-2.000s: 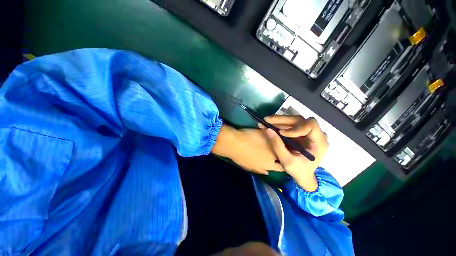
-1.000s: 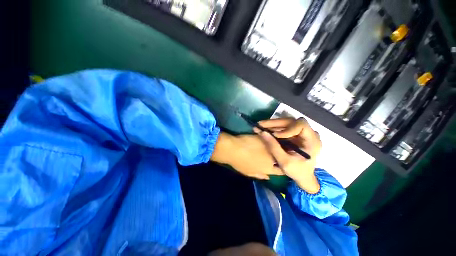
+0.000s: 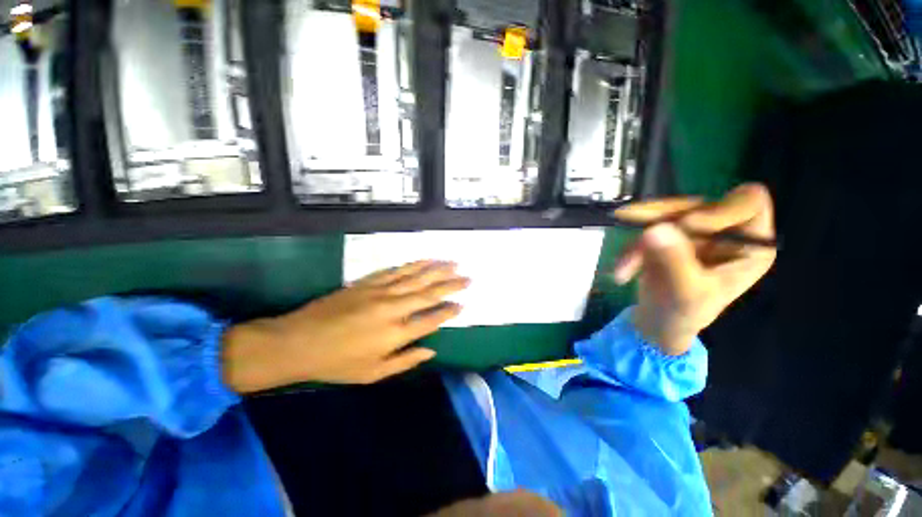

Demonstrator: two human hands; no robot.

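Observation:
My left hand (image 3: 354, 328) lies palm down with fingers spread on the left part of a white sheet (image 3: 536, 273) and grips nothing. My right hand (image 3: 698, 263) is raised right of the sheet, holding dark tweezers (image 3: 746, 239) like a pen. They point left towards the tray's front edge; their tips are blurred, and I cannot tell if they hold anything. Beyond the sheet, a black foam tray (image 3: 273, 222) holds several open phone units side by side, such as one phone (image 3: 324, 101) with silvery inside, black strip and orange-yellow patch.
The green mat (image 3: 202, 268) shows around the tray and sheet. Black cloth or a dark surface (image 3: 839, 273) lies at the right. Cables or thin metal parts (image 3: 890, 30) are at the top right corner. Blurred objects (image 3: 794, 495) are at the lower right.
The view has turned, so the tray now runs across the top. My hands, overlapping before, are now apart: the left lies flat on the sheet, the right is off to the right with the tweezers.

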